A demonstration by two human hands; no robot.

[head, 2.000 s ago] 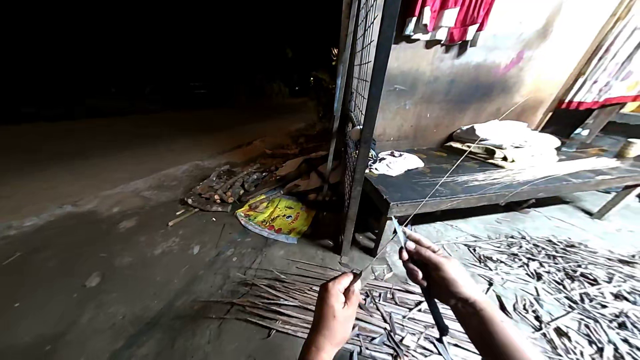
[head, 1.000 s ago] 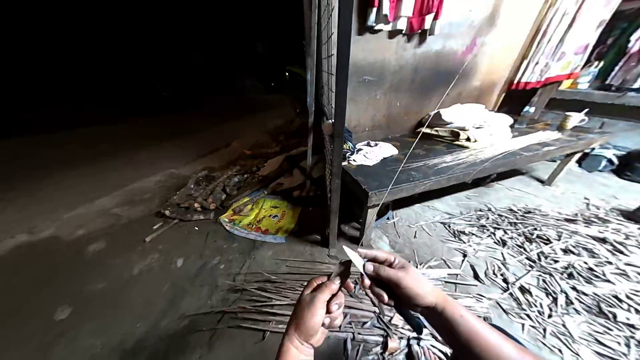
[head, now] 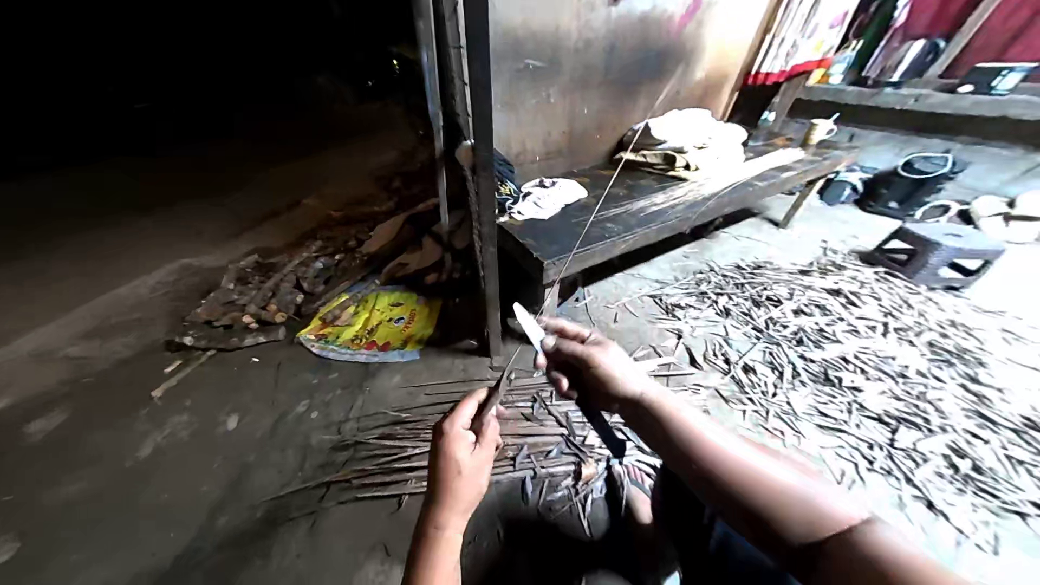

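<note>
My right hand (head: 589,366) grips a knife (head: 528,325), its pale pointed blade angled up and left and its dark handle reaching down below the fingers. To the left and slightly lower, my left hand (head: 467,435) is closed on the dark end of a thin plant strip (head: 508,372). A long thin strand (head: 597,203) slants up and right from near the knife, across the bench; whether it is one piece with the held strip is hard to tell. Beneath both hands, long dry stalks (head: 390,471) lie on the floor.
A low dark bench (head: 569,244) bears folded sacks (head: 682,142), a white cloth (head: 548,197) and pale strips. Cut scraps (head: 812,349) cover the floor at right, near a plastic stool (head: 938,252). A post (head: 487,244), firewood (head: 260,292) and a yellow sack (head: 374,321) are ahead.
The knife blade has come off the held strip since one second ago, and the hands are slightly farther apart. The view has swung to the right.
</note>
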